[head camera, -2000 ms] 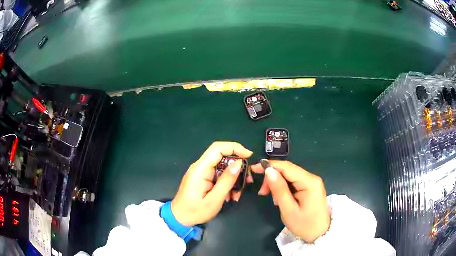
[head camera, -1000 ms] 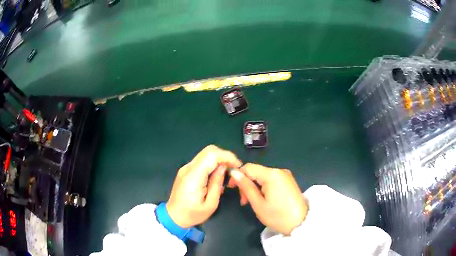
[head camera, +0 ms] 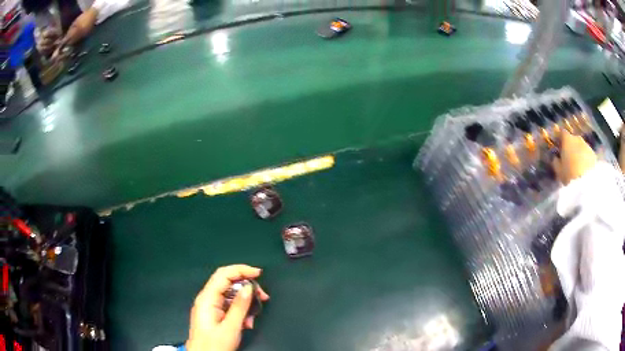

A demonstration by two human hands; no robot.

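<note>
My left hand point(head camera: 223, 312) holds a watch case point(head camera: 240, 291) between thumb and fingers, low over the dark green bench. Two more watch cases lie on the bench: one point(head camera: 266, 203) near the yellow tape, the other point(head camera: 299, 240) nearer me. Both show silver and reddish parts inside. My right hand point(head camera: 577, 159) is at the top of the blister tray stack point(head camera: 473, 240) at right, over the row of black and orange parts. Its fingertips are blurred among them, so I cannot tell if it holds a part.
The black press fixture point(head camera: 89, 274) stands at left with red levers. The green belt point(head camera: 274, 89) crosses beyond the yellow tape point(head camera: 274, 176), with small parts on it. Another person's arm point(head camera: 82, 27) shows at top left.
The view has turned right. My right hand has left my left hand and moved to the tray stack. My left hand still holds the case, which shows again between its fingers.
</note>
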